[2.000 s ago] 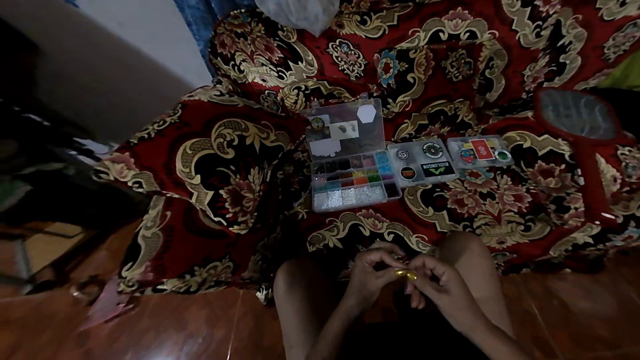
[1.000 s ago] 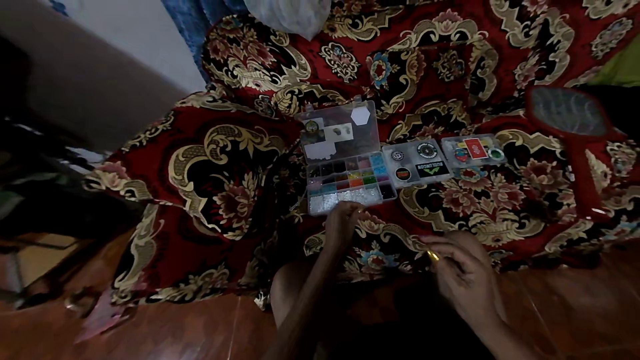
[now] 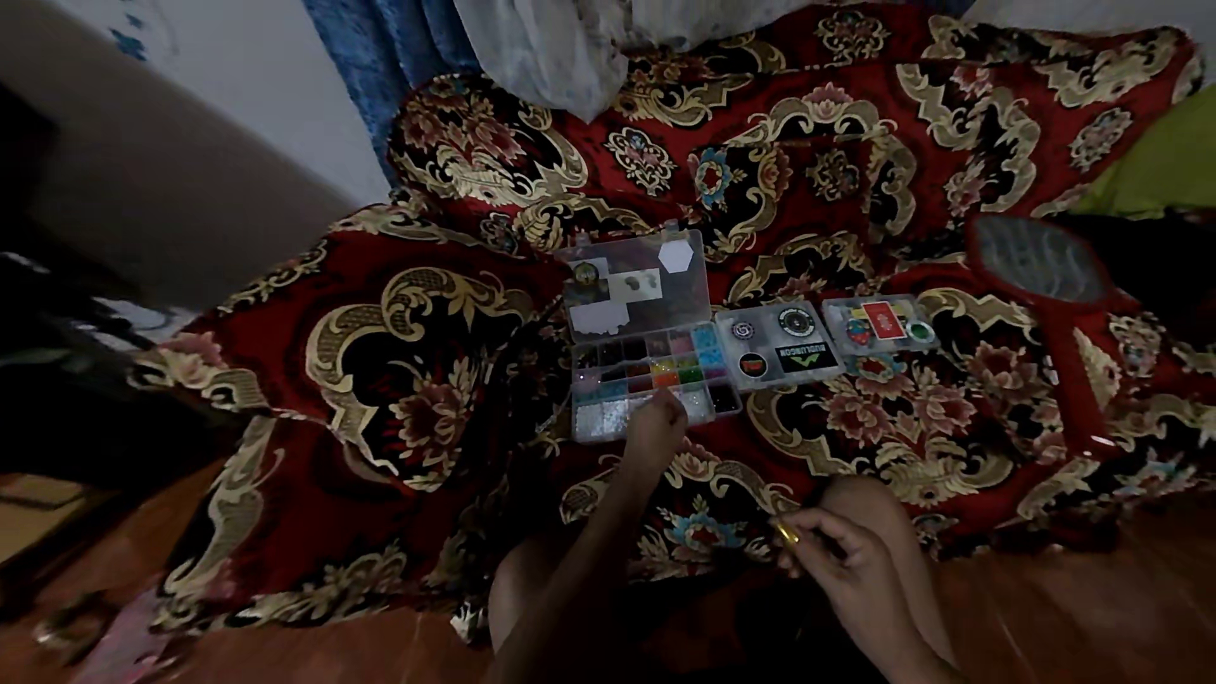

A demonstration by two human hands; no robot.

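Note:
An opened clear plastic compartment box [image 3: 600, 418] with small colourful beads lies on the sofa. My left hand [image 3: 657, 425] reaches into its front compartments; its fingertips are over the beads, and whether they pinch any is too small to tell. My right hand [image 3: 836, 556] is above my right knee and pinches a small shiny gold-coloured object [image 3: 787, 532] between thumb and fingers. The raised lid [image 3: 689, 294] of the box holds paper pieces and a white hexagon [image 3: 675, 256].
Two closed clear cases with stickers, a larger one [image 3: 769, 332] and a smaller one [image 3: 836, 318], lie right of the box. Farther right is a red-framed racket-like object [image 3: 1064, 332]. A patterned red cover [image 3: 456, 313] drapes the sofa. A green cloth [image 3: 1154, 171] is at far right.
Two seconds ago both hands were together at the gold-coloured object. My left hand has moved away to the bead box, while my right hand keeps the object and has shifted right.

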